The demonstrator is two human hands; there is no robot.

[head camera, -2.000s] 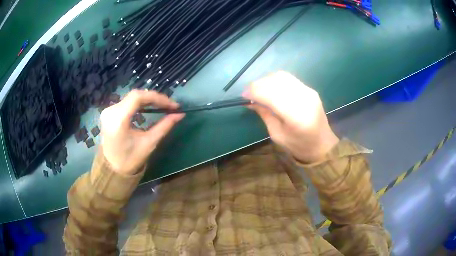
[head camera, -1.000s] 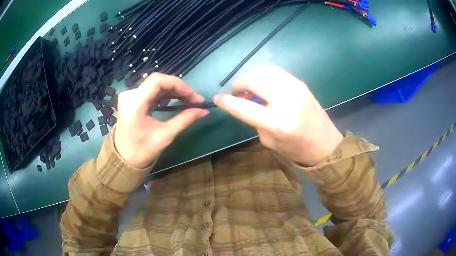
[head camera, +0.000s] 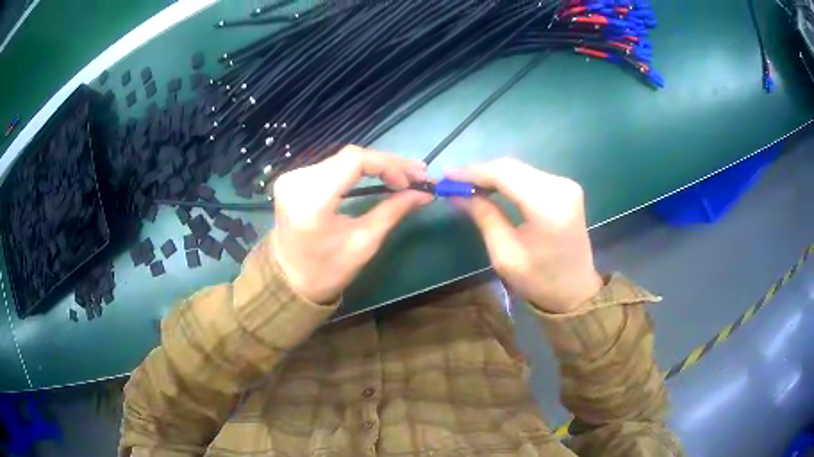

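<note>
Both my hands hold one black cable lead just above the bench near its front edge. My left hand pinches the lead close to its blue end, and the rest of the lead runs out to the left past my wrist. My right hand pinches at the blue end between thumb and fingers. The fingertips of both hands are close together and hide part of the joint. A lone black strip lies at an angle just beyond my fingertips.
A cable bundle fans across the back, blue and red ends at right. Black squares lie heaped beside the parts tray at left. A single lead lies far right. The green bench ends at a curved front edge.
My left hand has moved right along the lead, towards my right hand. The blue end now shows between my fingertips, and the lead's black length shows to the left of my left hand.
</note>
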